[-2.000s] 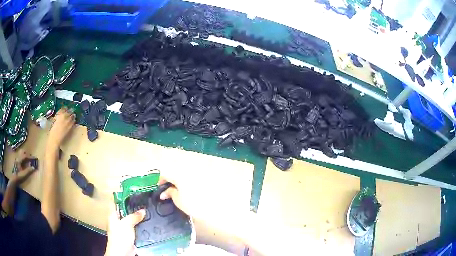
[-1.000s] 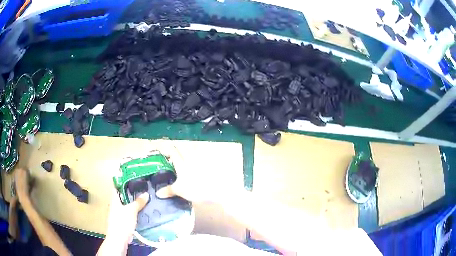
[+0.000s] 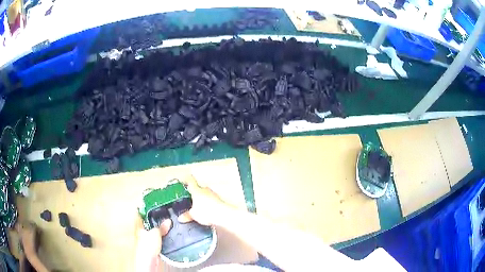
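A green shell point(image 3: 166, 197) with a black inner tray point(image 3: 187, 237) and a pale rounded rim is held low in the centre, its rounded end towards me. Two dark seat-shaped parts lie side by side inside it, near the green end. My left hand point(image 3: 149, 247) grips the shell's left side, its thumb at the inside. My right hand point(image 3: 202, 204) is at the right side, with a finger or thumb inside by the right seat part. Both hands are washed out by glare, so the exact finger contact is unclear.
A long pile of black parts point(image 3: 212, 101) lies behind the tan sheets. Another green shell point(image 3: 373, 171) lies right. Loose black parts point(image 3: 77, 235) and stacked green shells point(image 3: 10, 154) are left, beside another person's hand point(image 3: 24, 239). A slanted metal post point(image 3: 444, 79) stands right.
The view has shifted. Two seconds ago the right hand was at the tray's upper right; now both hands' thumbs are at the two seat parts. The other person's arms have drawn back towards the lower left.
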